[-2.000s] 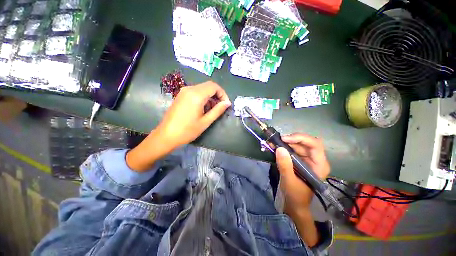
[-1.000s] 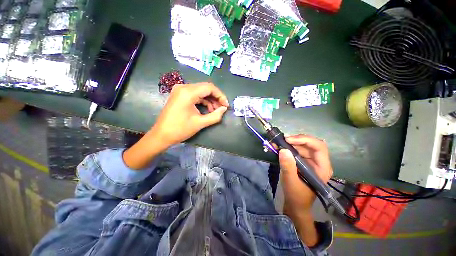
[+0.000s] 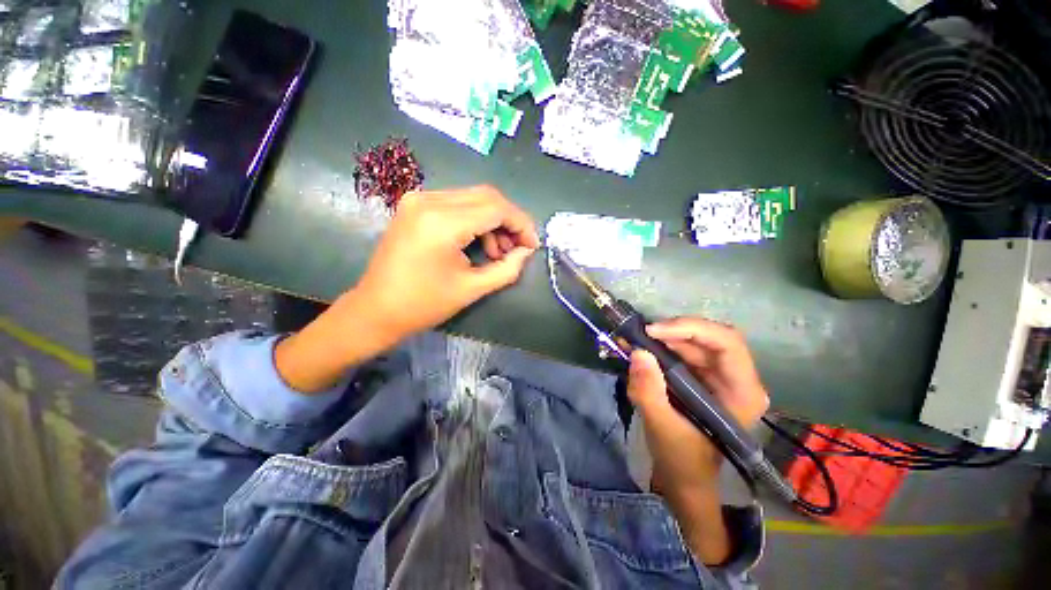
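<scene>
My right hand (image 3: 700, 392) holds the black soldering iron (image 3: 692, 398), its metal tip pointing up and left at the left end of a silvery circuit board (image 3: 602, 240) with a green right end. A pale curved tube runs beside the tip. My left hand (image 3: 444, 256) is at the board's left end, thumb and forefinger pinched together. Any small part between them is too small to tell. A loose pile of tiny red and black pieces (image 3: 388, 172) lies above my left hand. A second board (image 3: 741, 217) lies to the right.
Fanned board stacks (image 3: 455, 69) (image 3: 605, 98) lie at the back. A phone (image 3: 248, 121) and a shiny blister tray (image 3: 81, 115) are at left. A yellow-green tin (image 3: 847, 250), a black fan (image 3: 962, 121) and a white box (image 3: 980, 334) are at right. A red bin (image 3: 847, 478) is below.
The view has shifted slightly, moving the things in the picture. The iron's tip now sits nearer the board's left end and my left fingertips. The left pinch remains.
</scene>
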